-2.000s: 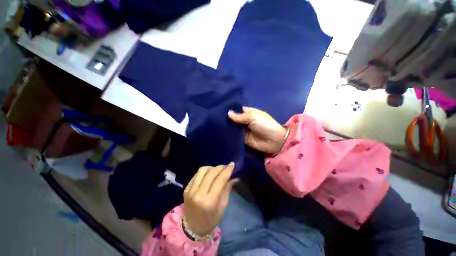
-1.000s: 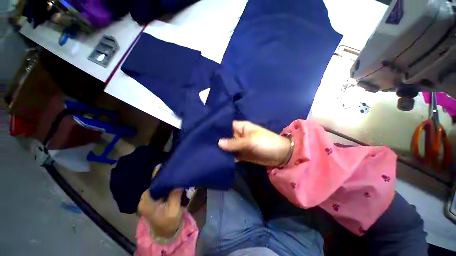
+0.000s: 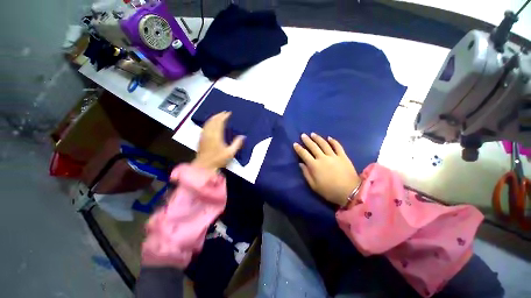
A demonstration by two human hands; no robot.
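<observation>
A wide navy fabric panel with a rounded far end lies flat on the white table and runs down over the front edge toward my lap. My right hand lies flat on it with fingers spread, gripping nothing. A narrower navy piece lies left of the panel and meets its edge. My left hand is at this piece's near left part, with thumb and fingers apart; whether the fingertips press on the cloth is hard to tell.
The sewing machine head is at the right, with orange-handled scissors near the right edge. A crumpled navy bundle and a purple machine are at the far left. Dark cloth with white scraps hangs below table level.
My left hand has let go of the cloth over my lap and moved up and forward to the narrower piece. My right hand now lies flat on the wide panel. The view has shifted, showing more far table.
</observation>
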